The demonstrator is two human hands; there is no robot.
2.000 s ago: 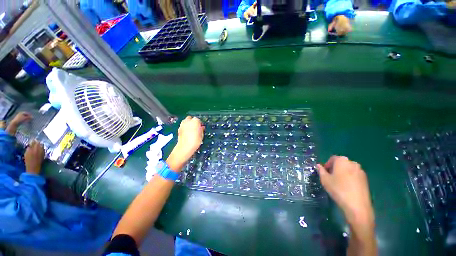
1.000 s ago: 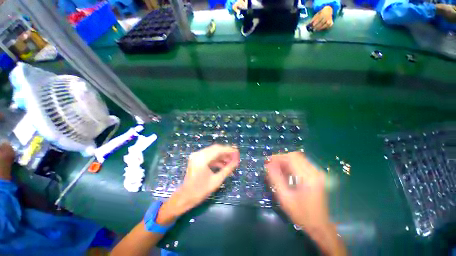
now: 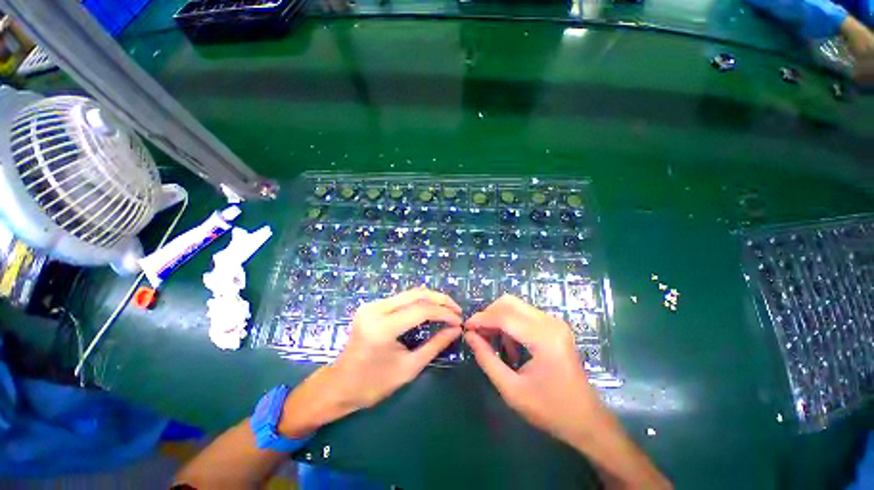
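My left hand [image 3: 398, 345], with a blue wristband, and my right hand [image 3: 532, 359] meet fingertip to fingertip over the near part of the clear blister tray [image 3: 613, 316]. A tiny dark small unit [image 3: 465, 327] shows between the pinched fingertips, mostly hidden by them. The tray has rows of pockets with small parts; the far row shows yellow-green round faces, the others look dark or silvery. The hands cover some near pockets. A loose pile of tiny pale pieces [image 3: 670, 297] lies right of the tray.
A white fan [image 3: 81, 177] and grey post [image 3: 144, 96] stand at left. A glue tube [image 3: 187, 247], orange-red cap [image 3: 146, 298] and crumpled tissue [image 3: 228, 301] lie left of the tray. A second blister tray [image 3: 815, 316] is at far right. Another person's arm [image 3: 815, 19] shows top right.
My left hand has moved from the tray's far-left corner and my right hand from its right side; their fingertips now meet above the near pockets. The view has tilted down.
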